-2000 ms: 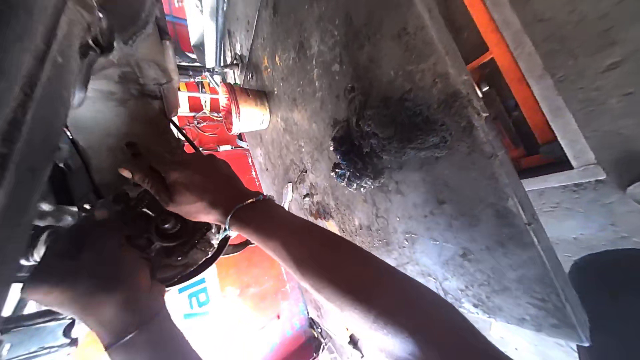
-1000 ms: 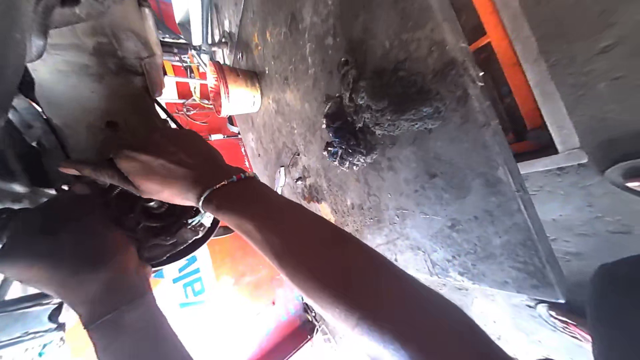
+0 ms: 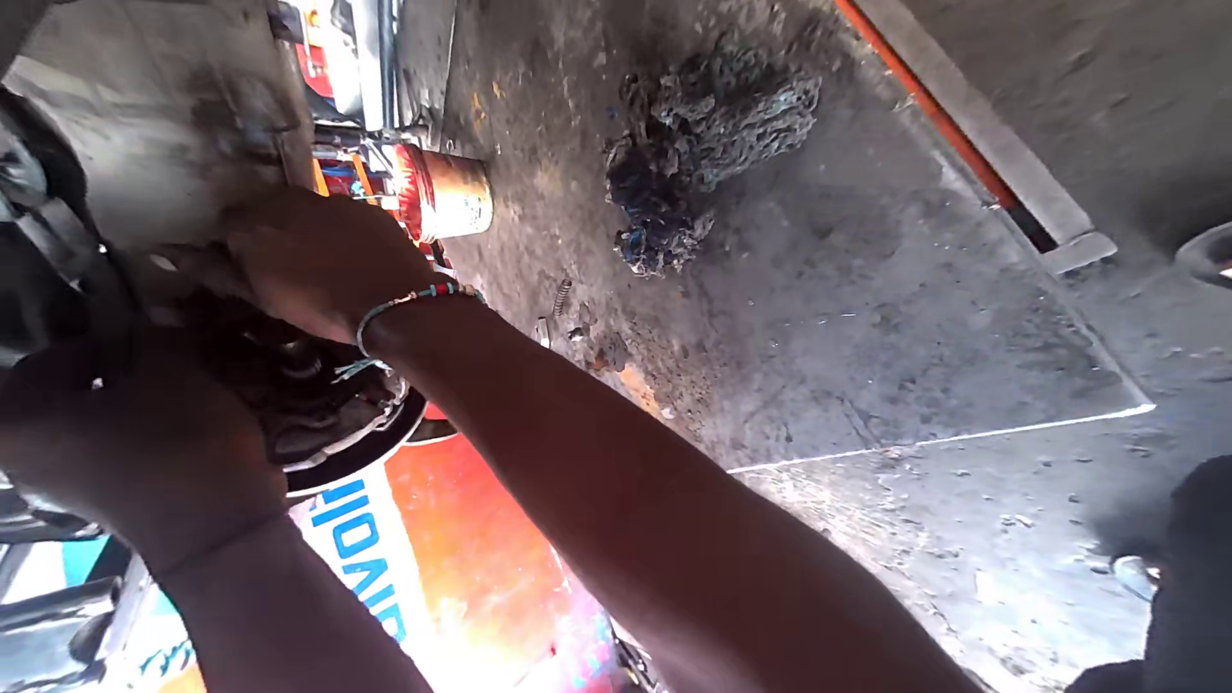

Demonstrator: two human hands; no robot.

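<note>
My right hand (image 3: pixel 313 260), with a beaded bracelet at the wrist, bends over a dark mechanical assembly (image 3: pixel 298 375) below a pale, grimy metal housing (image 3: pixel 164 115). Its fingertips are in shadow, so what they grip cannot be told. At the lower left, my left hand (image 3: pixel 135 433) lies against the near side of the same assembly, with its fingers hidden in the dark. A curved black rim (image 3: pixel 371 457) borders the assembly between my forearms.
On the stained metal surface are a heap of dirty rags (image 3: pixel 664 192), a small coil spring (image 3: pixel 562 296) and small metal pieces (image 3: pixel 577 334). A red-and-yellow bucket (image 3: pixel 457 195) stands beyond. Below my arms is a red container (image 3: pixel 481 539) with blue lettering. An orange bar (image 3: pixel 948 125) runs at upper right.
My right hand's fingers, stretched out over the assembly a second ago, now look more curled. My left hand stays beside the assembly. The view has shifted somewhat.
</note>
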